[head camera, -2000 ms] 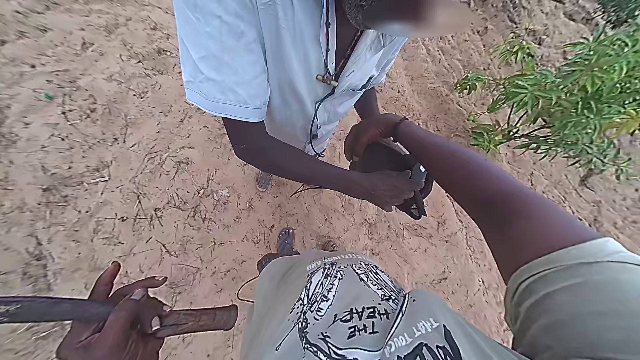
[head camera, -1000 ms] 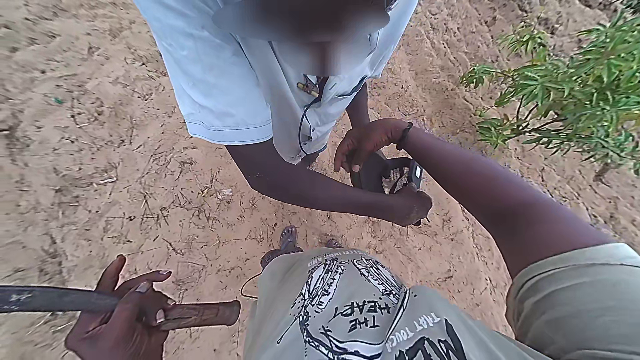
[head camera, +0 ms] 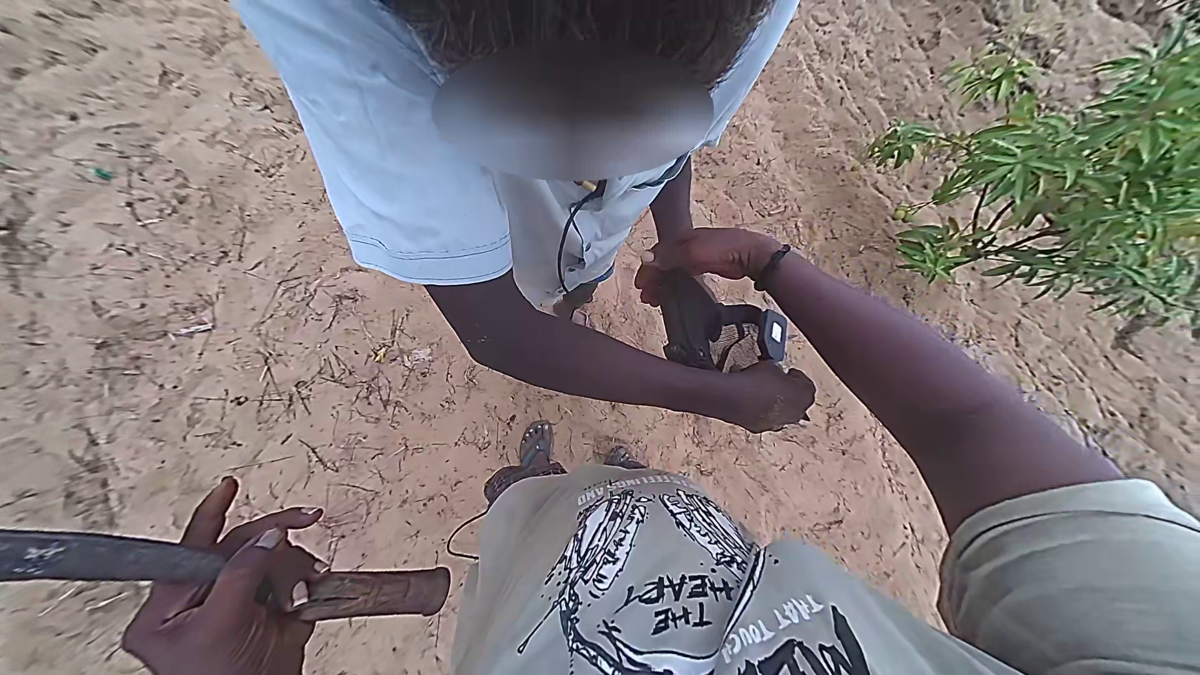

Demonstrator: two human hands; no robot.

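Observation:
At the lower left, my left hand [head camera: 239, 586] is closed around a machete [head camera: 375, 592] where its wooden handle meets the dark blade, which runs out of view at the left edge. My right hand [head camera: 708, 255], with a dark band at the wrist, reaches across to the upper end of a black strapped device [head camera: 689, 319]. Its fingers curl against that end, partly hidden. Another person's hand [head camera: 773, 396] is at the lower end of the device, beside its mesh part and a small black box [head camera: 772, 335].
A person in a light blue shirt [head camera: 403, 187] stands bent close in front of me. A leafy green shrub [head camera: 1078, 178] grows at the upper right. Sandy ground [head camera: 234, 403] with dry twigs lies around my sandalled feet.
The other person's head has come lower and further into view over the device. A small black box and mesh now show more plainly beside it. My left hand still holds the machete.

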